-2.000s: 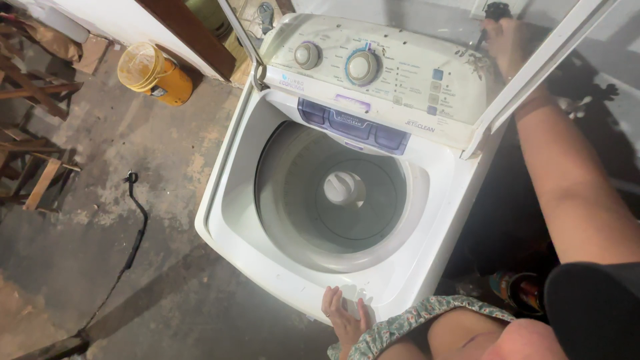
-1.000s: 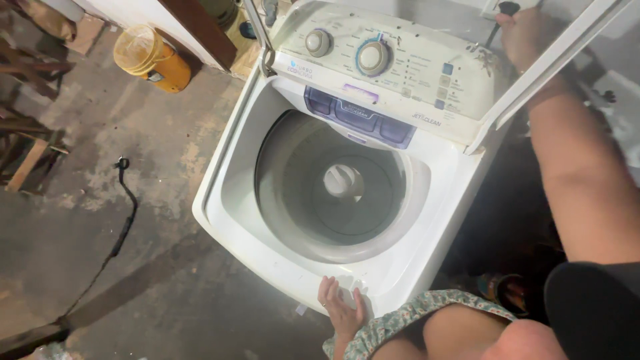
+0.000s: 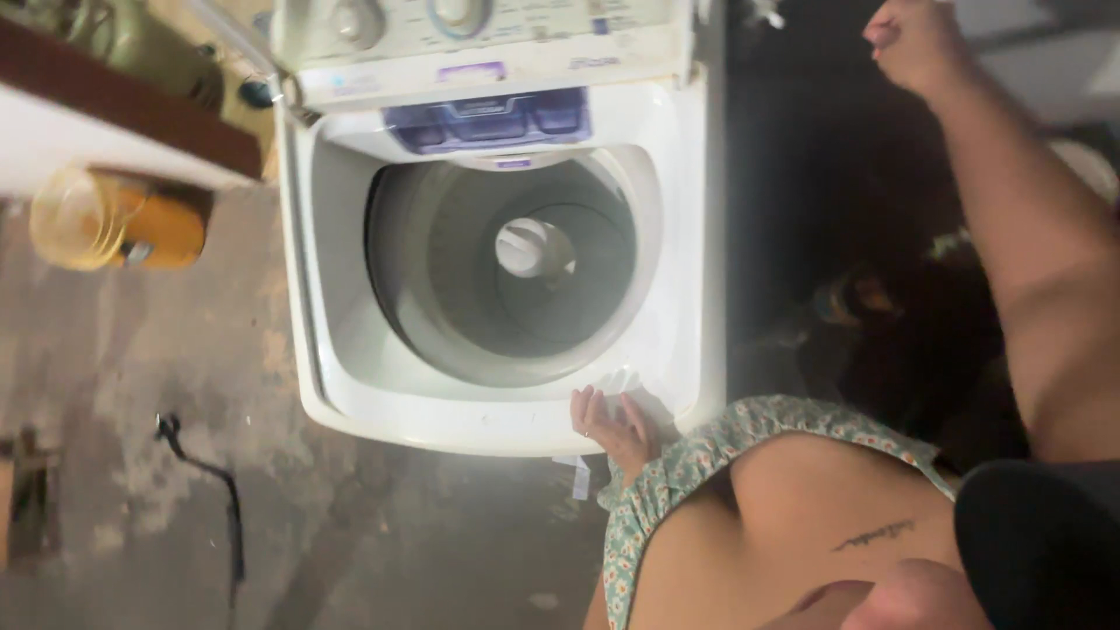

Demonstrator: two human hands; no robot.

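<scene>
A white top-load washing machine (image 3: 490, 420) stands with its lid raised, its tub (image 3: 560, 306) showing a pale central agitator (image 3: 525, 248). My left hand (image 3: 617, 429) rests on the front rim near its right corner, fingers apart and holding nothing. Away from the machine, at upper right, my right hand (image 3: 914, 44) is in the air with curled fingers; no object shows in it. A blue-purple dispenser drawer (image 3: 490, 122) lies behind the tub opening, below the control panel (image 3: 560, 44) with its knobs, which the top edge cuts off.
An orange-yellow bucket (image 3: 162, 229) is on the stained concrete floor at left, near a white wall edge with a brown border (image 3: 131, 101). A black hose or cord (image 3: 232, 499) lies on the floor at lower left. Dark, blurred items are at the machine's right.
My right hand has come away from the black plug at the wall outlet, where both earlier frames show it. My left hand stays on the front rim. The view has turned and shifted.
</scene>
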